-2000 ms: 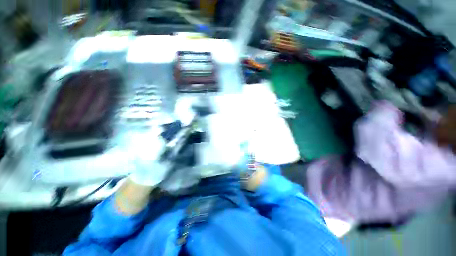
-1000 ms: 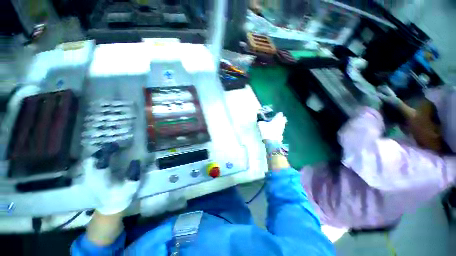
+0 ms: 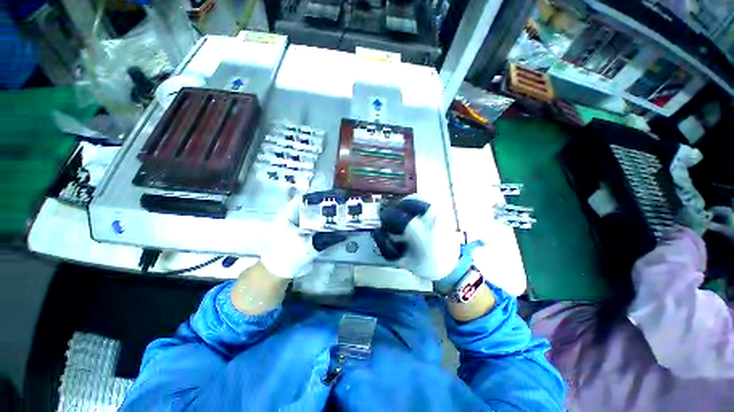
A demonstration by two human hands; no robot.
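My left hand (image 3: 291,241), in a white glove with dark fingertips, holds the left end of a white strip part (image 3: 342,211) with black squares. My right hand (image 3: 418,237), gloved the same way, is at the strip's right end with dark fingertips on it. The strip is above the platform's front edge. Just behind it lies the right-hand fixture (image 3: 376,157), red-brown, with a white part in its top slot and green strips lower down. More strip parts (image 3: 291,153) lie in rows left of that fixture.
The left-hand fixture (image 3: 201,133), dark red-brown with long grooves, sits on the machine table (image 3: 265,221). Several strips (image 3: 515,211) lie on the right bench. A black tray (image 3: 636,181) and a person in pink (image 3: 684,298) are at the right. White rows (image 3: 84,374) show low at left.
My right hand has come from the right bench to the middle. My left hand has moved away from the strip rows. Both now hold one strip. The camera view has shifted.
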